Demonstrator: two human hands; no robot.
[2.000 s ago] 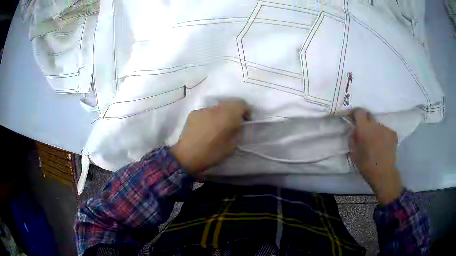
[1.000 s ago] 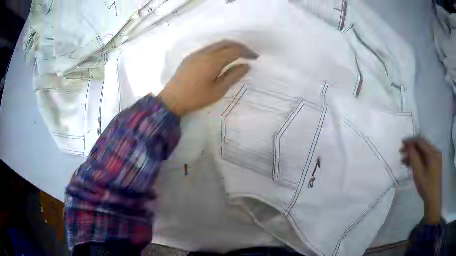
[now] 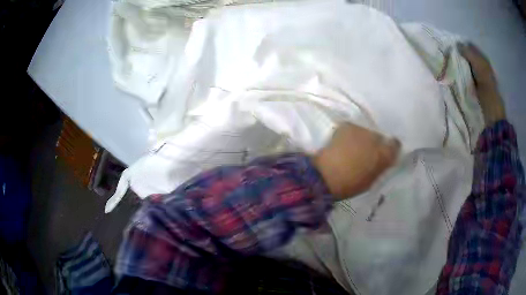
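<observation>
A large off-white garment (image 3: 323, 46) with thin dark stitching lies rumpled across the table and hangs over its near edge. My left hand (image 3: 359, 160) is over the middle of the garment, its fingers curled and blurred; whether it grips cloth cannot be told. My right hand (image 3: 483, 75) is at the garment's far right edge, beside folded cloth with dark seam lines; its fingertips are blurred and partly hidden. A narrow pale strip (image 3: 118, 191) hangs off the garment at the left.
The smooth pale table (image 3: 81, 63) has its left edge and corner in view. At the lower left are a brown slatted stool (image 3: 75, 151), a blue-white striped cloth (image 3: 85, 264) and something blue (image 3: 14, 196) on the dark floor.
My left hand has moved right and nearer to me. My right hand has moved up to the garment's far right edge. The garment has shifted and bunched, covering the pocket stitching. The view has turned.
</observation>
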